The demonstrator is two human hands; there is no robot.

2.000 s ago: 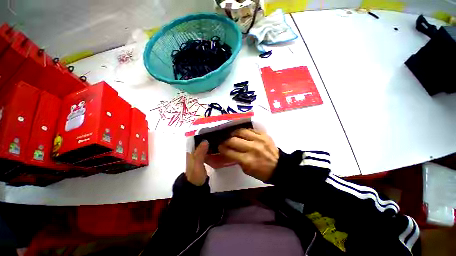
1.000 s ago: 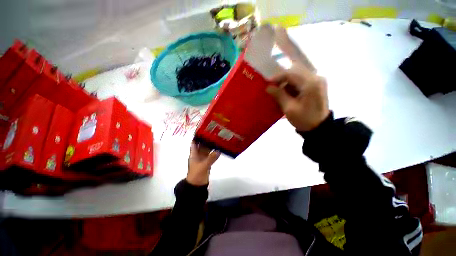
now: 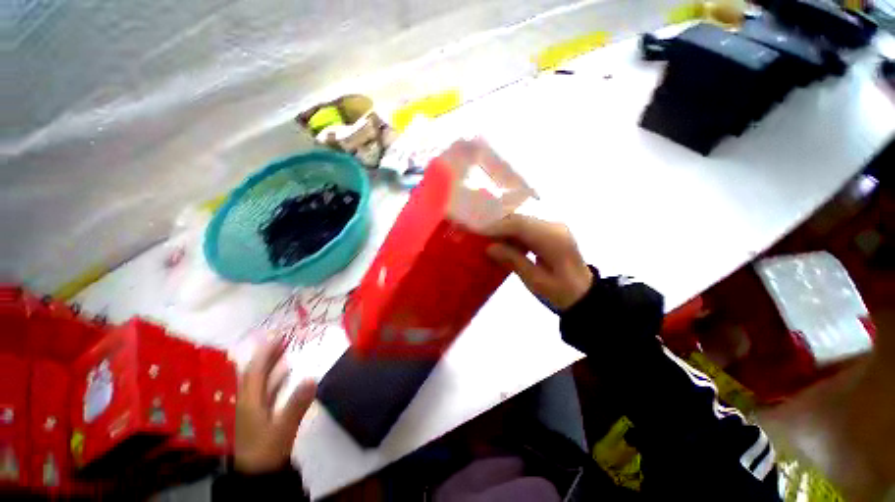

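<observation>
A red outer sleeve (image 3: 422, 265) is held tilted above the table, its upper end open with pale flaps. A black inner box (image 3: 378, 392) sticks out of the sleeve's lower end. My right hand (image 3: 550, 257) grips the sleeve near its open upper end. My left hand (image 3: 267, 412) is off the box, to its left, with fingers apart and empty; it is slightly blurred.
Finished red boxes (image 3: 147, 392) stand at the left. A teal basket (image 3: 361, 221) of black handles and scattered red and white sticks (image 3: 299, 319) lie behind the hands. Black boxes (image 3: 702, 88) stand further right. A brownish open bag (image 3: 365, 137) is by the wall.
The view has turned right. The sleeve, opened two seconds ago between both hands, now has the black box protruding below. My left hand has let go of its lower end and moved left.
</observation>
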